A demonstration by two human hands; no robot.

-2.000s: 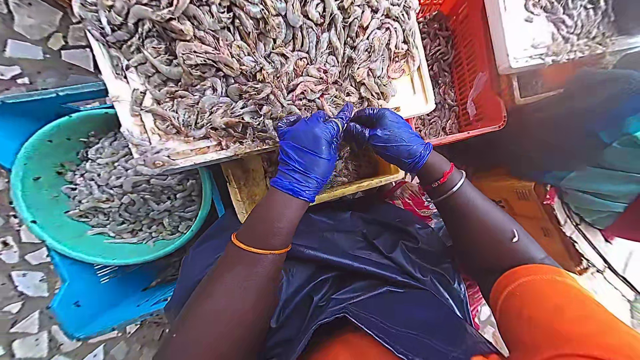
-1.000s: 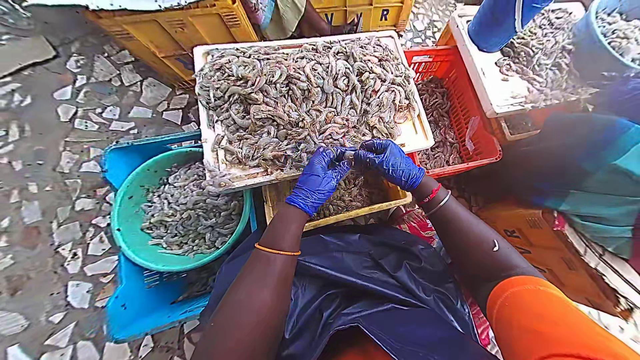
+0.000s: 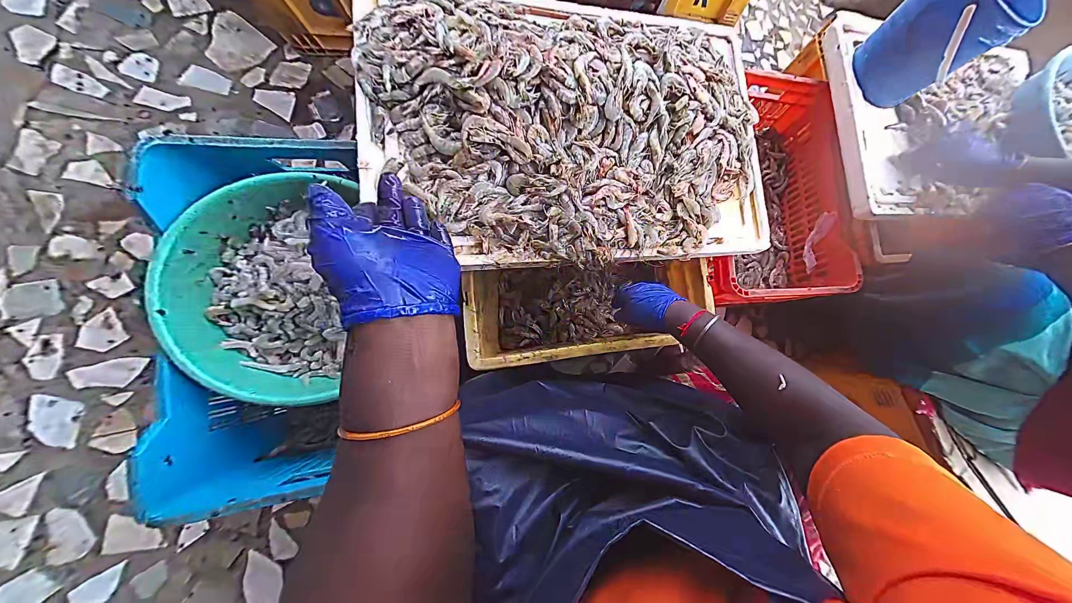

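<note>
Whole shrimp (image 3: 553, 126) are heaped on a white tray (image 3: 758, 222) in front of me. My left hand (image 3: 381, 255), in a blue glove, is at the tray's left front corner with fingers spread, beside the green basin (image 3: 188, 276); no object shows in it. Peeled-looking shrimp (image 3: 280, 293) lie in that basin. Over the yellow crate (image 3: 578, 350) below the tray's front edge is my right hand (image 3: 646, 306), also gloved in blue. It is by the dark shrimp or shrimp waste (image 3: 557, 310) inside; its fingers are mostly hidden, so its hold cannot be told.
The basin rests on a blue crate (image 3: 226, 486) at the left. A red crate (image 3: 816, 184) with shrimp stands right of the tray. Farther right, another person's gloved hands (image 3: 963, 159) work over a white tray (image 3: 850, 117) near a blue container (image 3: 938, 50). Stone-patterned floor lies left.
My hands were close together at the tray's front edge. The left has moved left toward the basin and its fingers have spread; the right has moved down into the yellow crate.
</note>
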